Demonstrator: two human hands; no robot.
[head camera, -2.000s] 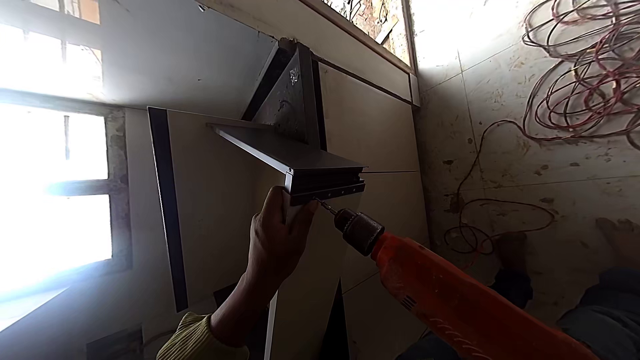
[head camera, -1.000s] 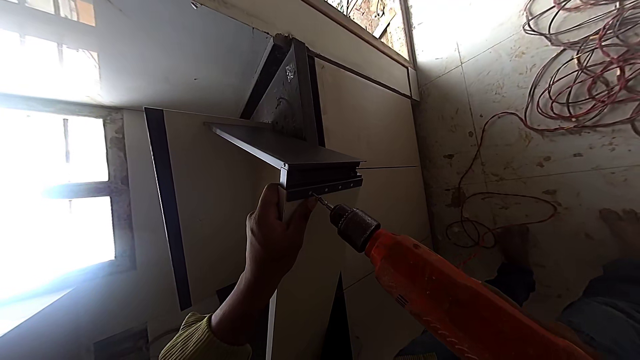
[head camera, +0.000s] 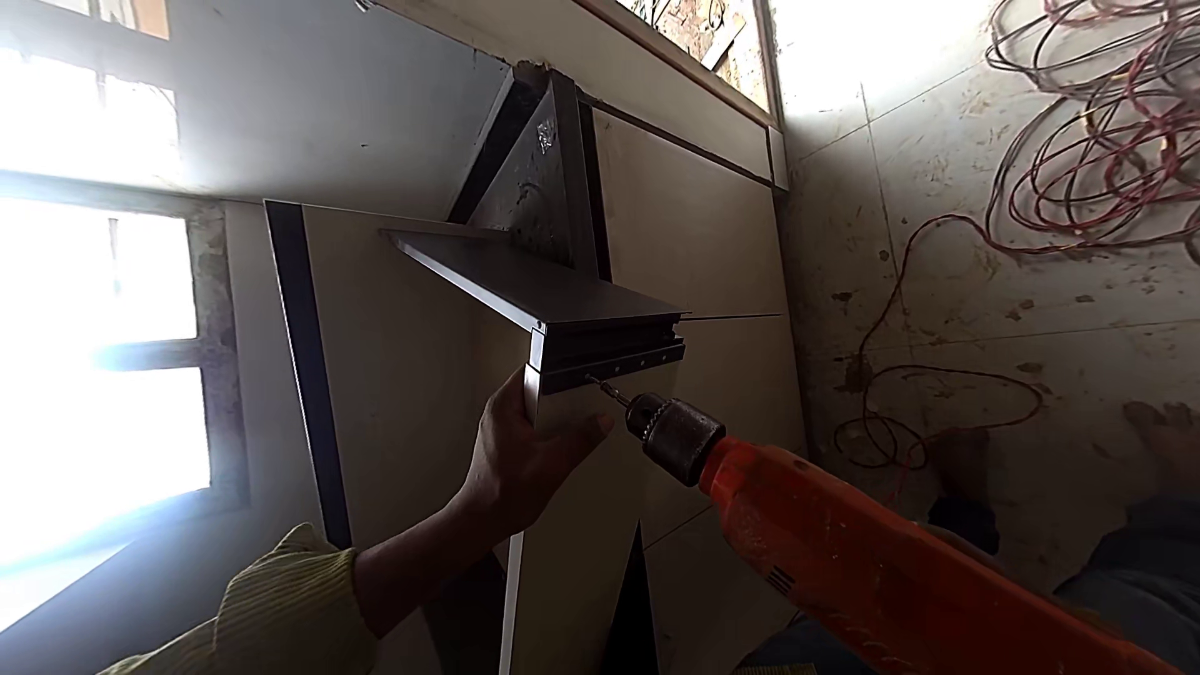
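My left hand grips the edge of a pale panel just below its dark end strip, the thumb lying across the face. Along that dark strip runs a row of several small holes or screws. An orange power drill with a dark metal chuck comes in from the lower right, its thin bit touching or very near the strip. My right hand is hidden; only a dim bit of what may be it shows behind the drill body. A dark flat board juts out above the strip.
Pale cabinet panels stand behind the work. Tangled red and black cable lies on the stained tile floor, with a loop near bare feet at the right. A bright window is at the left.
My left thumb, close to the drill bit in the earlier frames, now sits lower on the panel, away from the strip. The drill stays at the strip.
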